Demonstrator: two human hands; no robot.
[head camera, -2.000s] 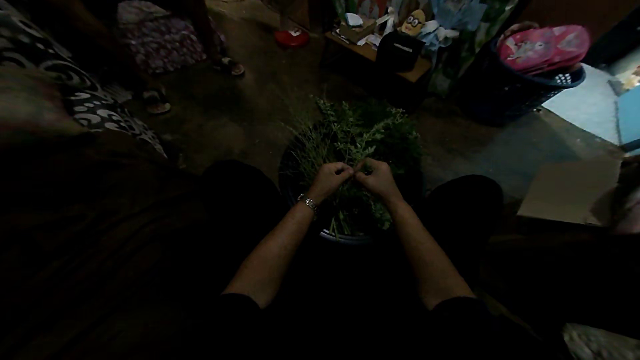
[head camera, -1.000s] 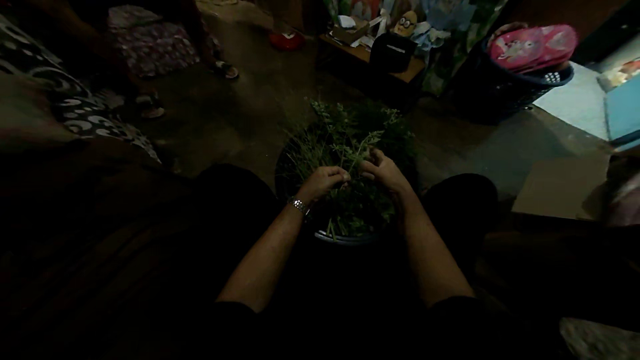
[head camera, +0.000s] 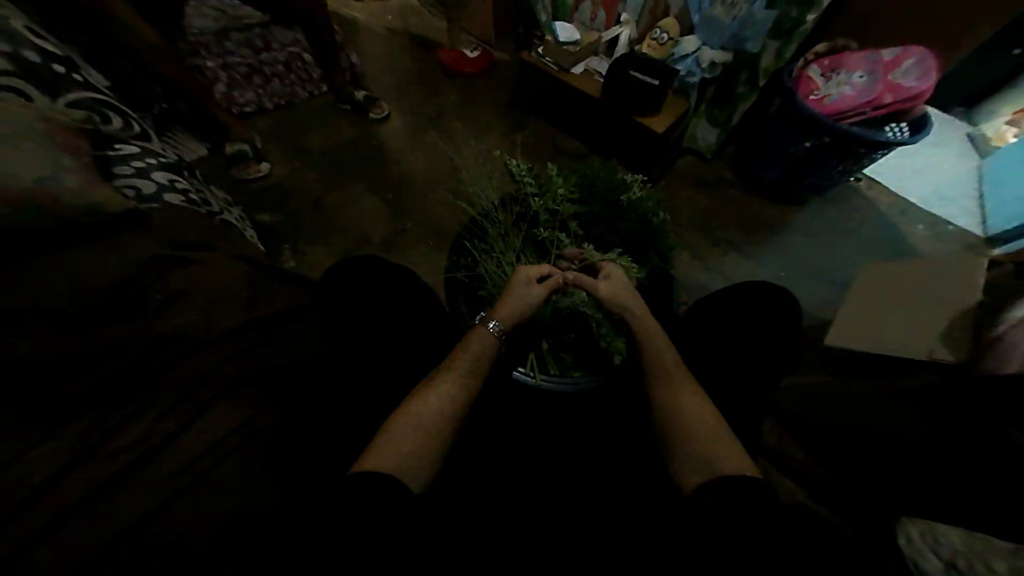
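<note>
A round, dark container (head camera: 560, 382) stands between my knees, heaped with leafy green stems (head camera: 552, 200); thin, pale stalks (head camera: 496, 240) stick out at its left. My left hand (head camera: 528, 290), with a metal watch on the wrist, pinches a green stem above the heap. Fingertips nearly touching it, my right hand (head camera: 610, 286) is closed on a leafy sprig (head camera: 616, 260) of the same stem or one beside it. The dim light hides where one stem ends and another begins, and the container's depth cannot be seen.
A dark plastic basket (head camera: 848, 148) with a pink bag stands at the upper right. Beyond the container is a low wooden table (head camera: 668, 116) holding a black box. A cardboard piece (head camera: 908, 308) lies at right. A person's sandalled feet (head camera: 368, 104) are at upper left.
My right hand has come down and inward toward my left hand since a second ago, when its fingers were raised on a sprig. Both hands stay over the container.
</note>
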